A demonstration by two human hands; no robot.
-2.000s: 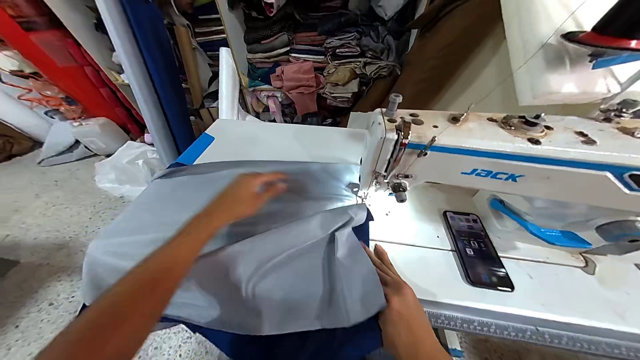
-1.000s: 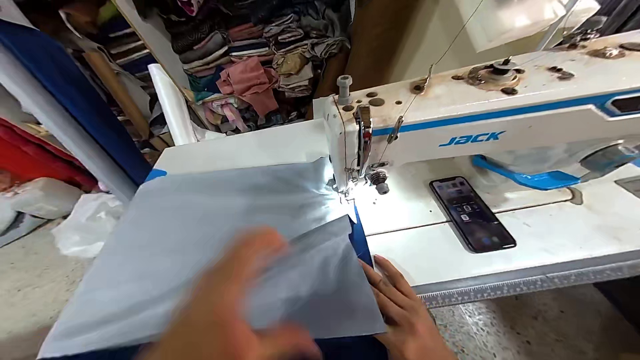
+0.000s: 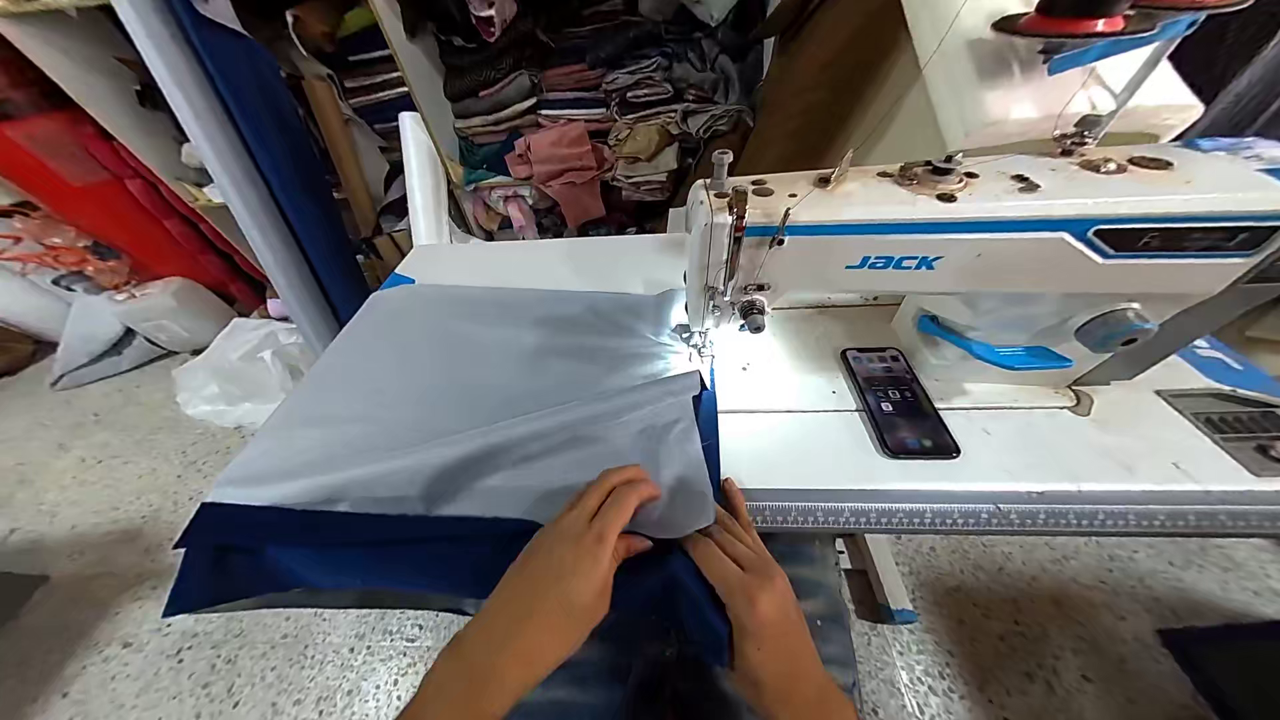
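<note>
Grey fabric (image 3: pixel 480 370) lies over dark blue fabric (image 3: pixel 350 550) on the bed of a white Jack sewing machine (image 3: pixel 980 240). Its right edge runs to the lit presser foot (image 3: pixel 697 340), where a fold rises in the grey layer. My left hand (image 3: pixel 585 545) pinches the grey fabric's near right corner between thumb and fingers. Beside it, my right hand (image 3: pixel 745 580) rests on the blue fabric at the right edge, its fingertips touching the grey corner; whether it grips the cloth is hard to see.
A smartphone (image 3: pixel 900 402) lies on the table right of the needle. A measuring tape strip (image 3: pixel 1000 517) runs along the front edge. The blue knee-shaped lever (image 3: pixel 995 345) sits under the machine arm. Folded clothes (image 3: pixel 560 165) fill shelves behind, and a plastic bag (image 3: pixel 245 370) lies on the floor left.
My left hand has moved from over the grey fabric to its near right corner, beside my right hand, and pinches it. More blue fabric shows along the near edge.
</note>
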